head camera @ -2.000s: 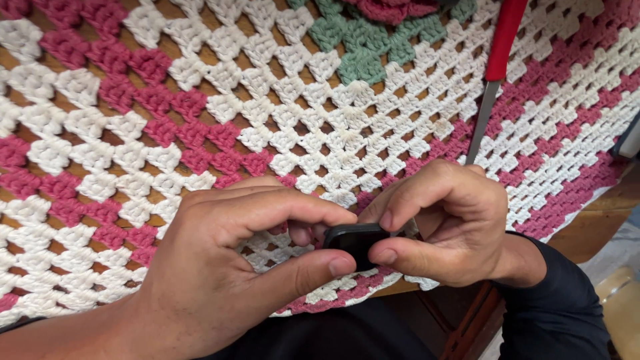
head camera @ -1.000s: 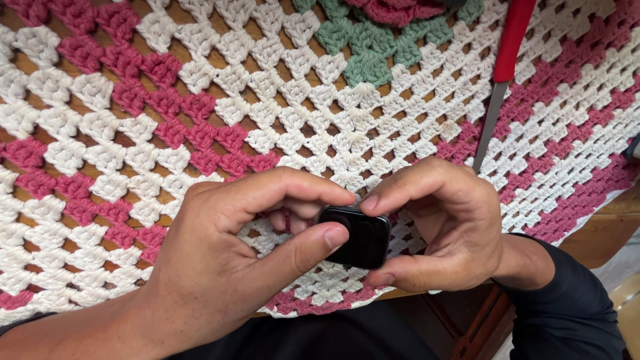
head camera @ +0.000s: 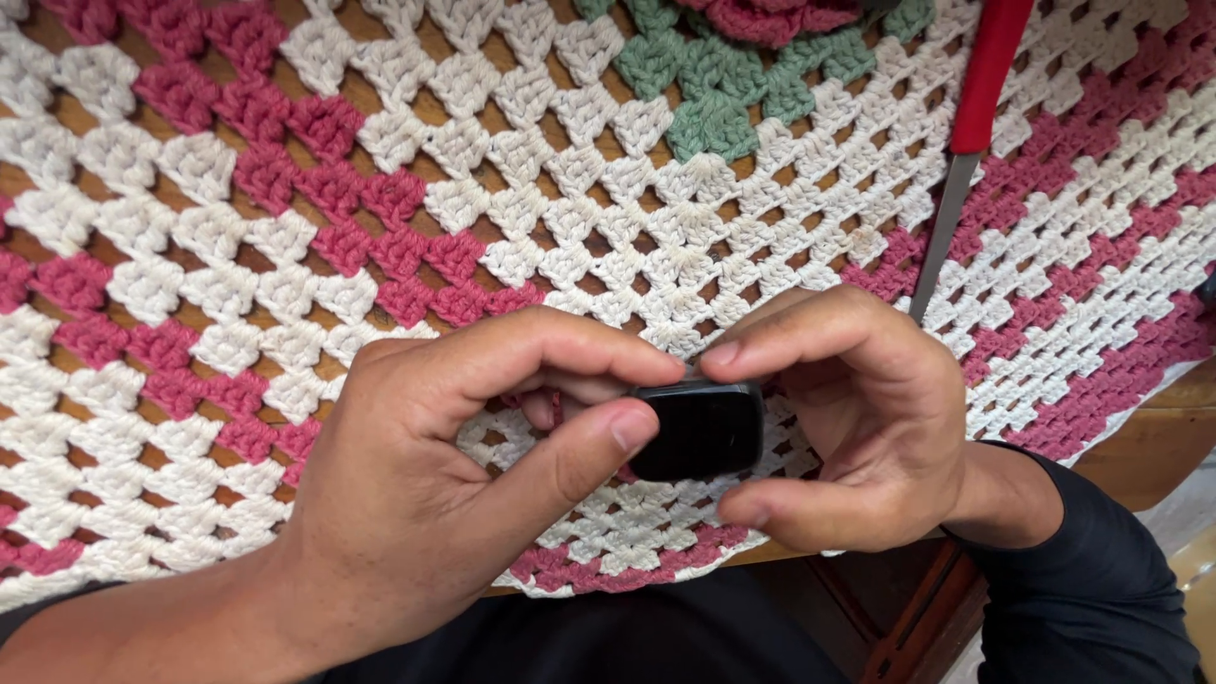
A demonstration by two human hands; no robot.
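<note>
A small black device with a glossy, rounded rectangular face, like a smartwatch body (head camera: 698, 432), is held above the crocheted tablecloth. My left hand (head camera: 456, 446) grips its left edge between thumb and index finger; a thin red band shows on another finger of that hand. My right hand (head camera: 845, 408) is curved around the device's right side, its index fingertip at the top edge and its thumb apart from the lower right corner. Whether that index finger touches the device I cannot tell.
The white and pink crocheted tablecloth (head camera: 532, 161) covers a wooden table (head camera: 1154, 442). A red-handled tool with a narrow metal blade (head camera: 950, 218) lies on it beyond my right hand. A green and pink crocheted flower motif (head camera: 712, 76) is at the top.
The device's dark face has turned more into view since two seconds ago. My right thumb, on the device in the earlier frames, now stands apart from it.
</note>
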